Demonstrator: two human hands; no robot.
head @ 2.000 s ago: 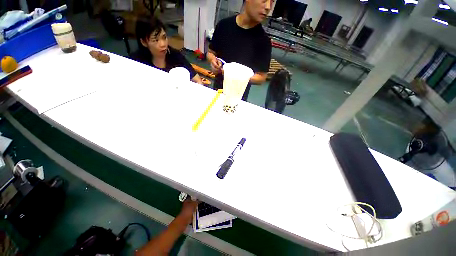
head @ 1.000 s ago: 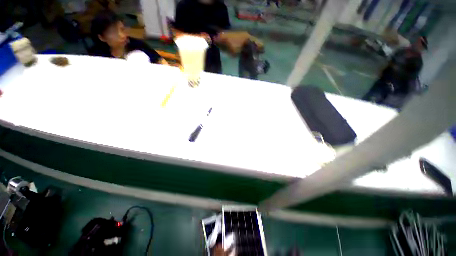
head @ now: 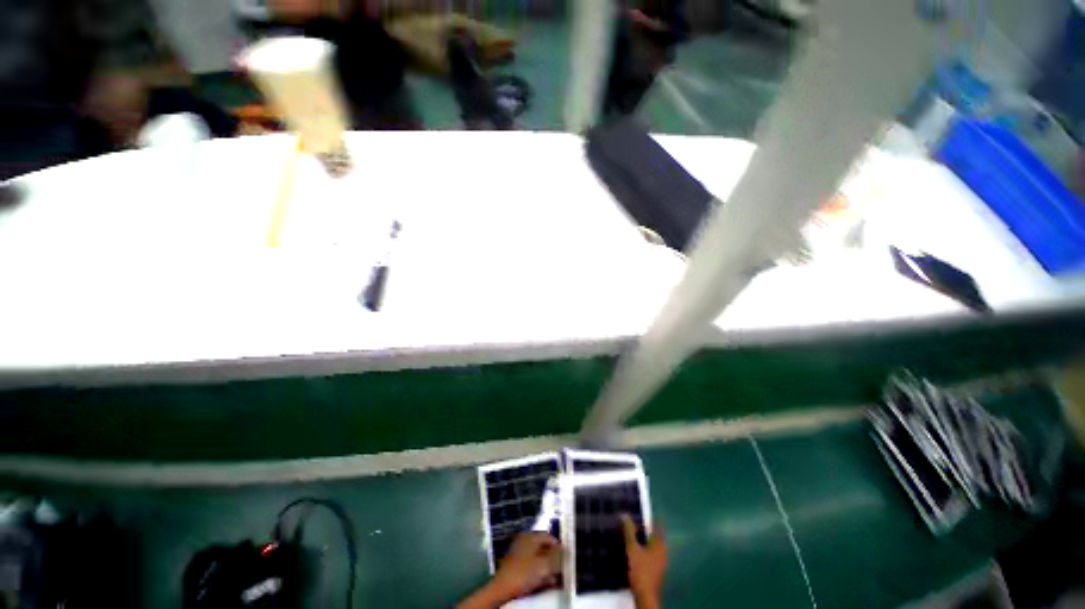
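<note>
Two small solar panels with white frames lie side by side at the bottom centre, the left panel (head: 512, 497) partly behind the right panel (head: 604, 506). My right hand (head: 645, 562) holds the right panel by its right edge, thumb over the dark cells. My left hand (head: 532, 562) is low over the left panel, fingers curled at a small white lead (head: 549, 504) that lies upward along the seam. Its fingertips are blurred.
A fanned stack of panels (head: 952, 452) stands right. A black bench unit (head: 244, 576) with looped cable is left. The white shelf (head: 500, 286) holds a marker (head: 381, 268), cup (head: 303, 95), black case (head: 652, 184) and phone (head: 940, 278). A pale post (head: 738, 214) crosses it.
The view has swung right and down. My right hand has come into view on the right panel. Both panels now show more fully, and the fanned stack shows more completely.
</note>
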